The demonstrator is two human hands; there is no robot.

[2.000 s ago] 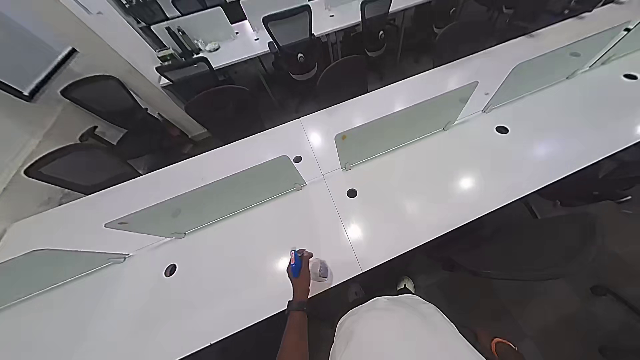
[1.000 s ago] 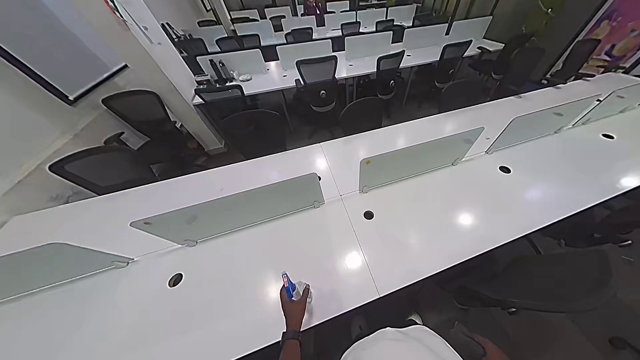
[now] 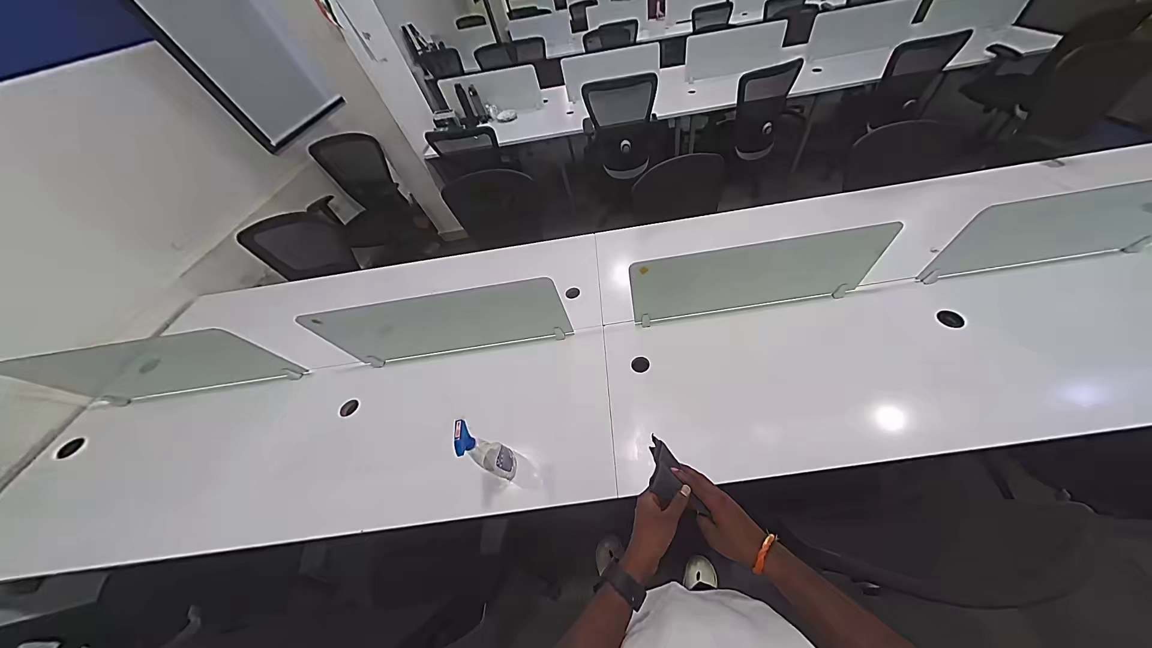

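A dark grey cloth (image 3: 666,475) is held in both hands over the near edge of the white desk. My left hand (image 3: 659,526), with a dark watch on its wrist, grips the cloth from the left. On the right side of the cloth, my right hand (image 3: 720,515) holds it too, an orange band on its wrist. To the left of both hands, a clear spray bottle with a blue trigger head (image 3: 490,456) stands on the desk, apart from them.
Frosted glass dividers (image 3: 441,319) run along the middle of the long white desk (image 3: 504,382). Round black cable holes (image 3: 640,364) dot its top. Mesh office chairs (image 3: 301,243) stand beyond it, and a dark chair (image 3: 936,540) is at the near right.
My left hand has let go of the spray bottle, which it held earlier, and has moved right. Both hands now hold the cloth. The view has shifted.
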